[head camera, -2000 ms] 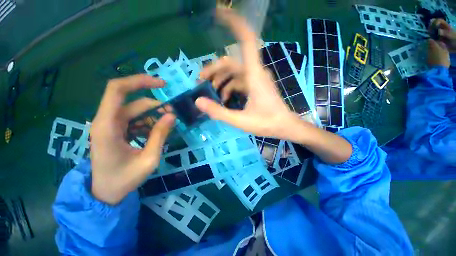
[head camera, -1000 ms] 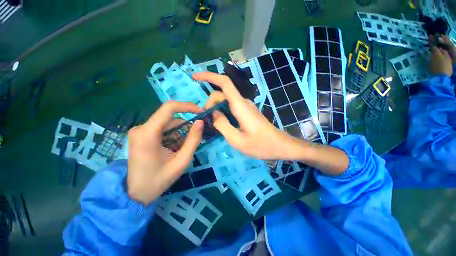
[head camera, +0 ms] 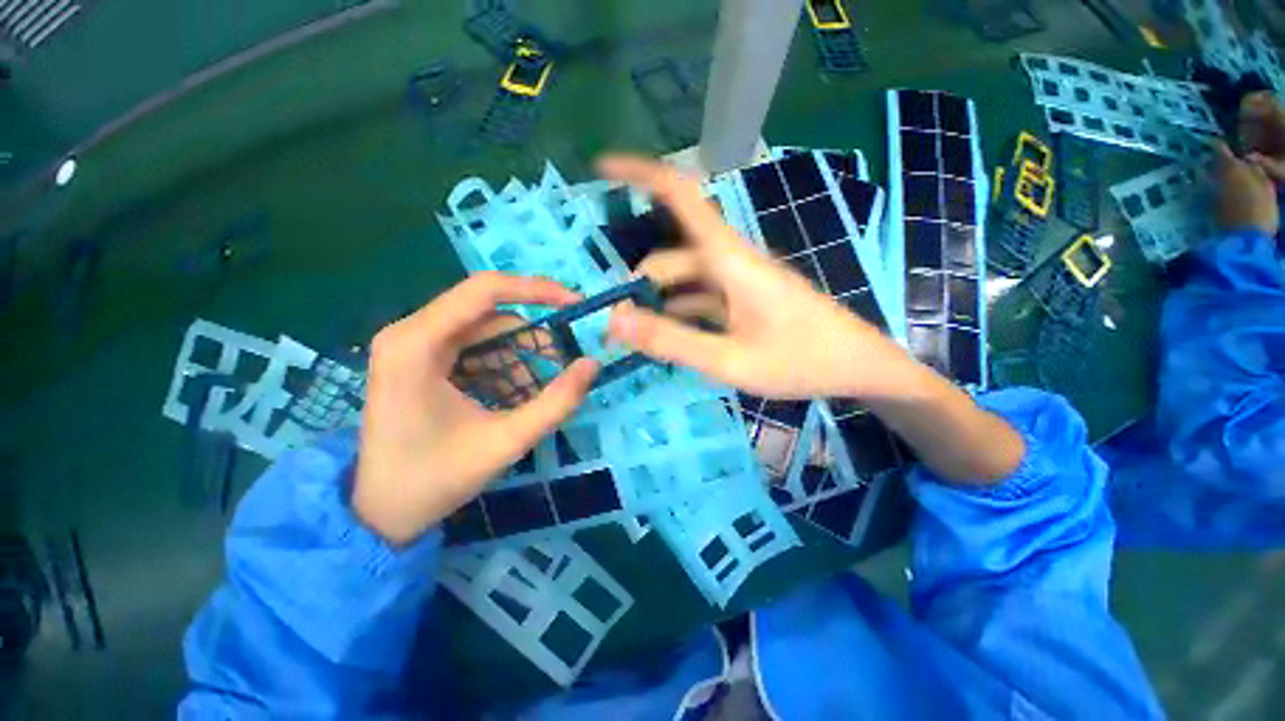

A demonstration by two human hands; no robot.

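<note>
A dark plastic frame [head camera: 524,362] with window openings is held tilted between my two hands, above a heap of light blue liner sheets [head camera: 677,454]. My left hand [head camera: 458,395] grips its left part between thumb and fingers. My right hand [head camera: 747,303] has its thumb at the frame's right end; its raised fingers are blurred. I cannot tell whether a small piece is at the right fingertips. Loaded sheets with black squares [head camera: 936,226] lie to the right of the heap, and another strip [head camera: 550,503] lies partly under it.
A grey metal post [head camera: 747,85] stands behind the heap. Yellow-edged frames [head camera: 1085,261] and dark frames lie at the right, more at the top. A pale liner [head camera: 219,380] lies at the left. Another person's hand [head camera: 1246,190] and blue sleeve are at the far right.
The dark frame has turned and its window openings now show more clearly. My right fingers have lifted and spread. Yellow-edged parts at the top have shifted into fuller view.
</note>
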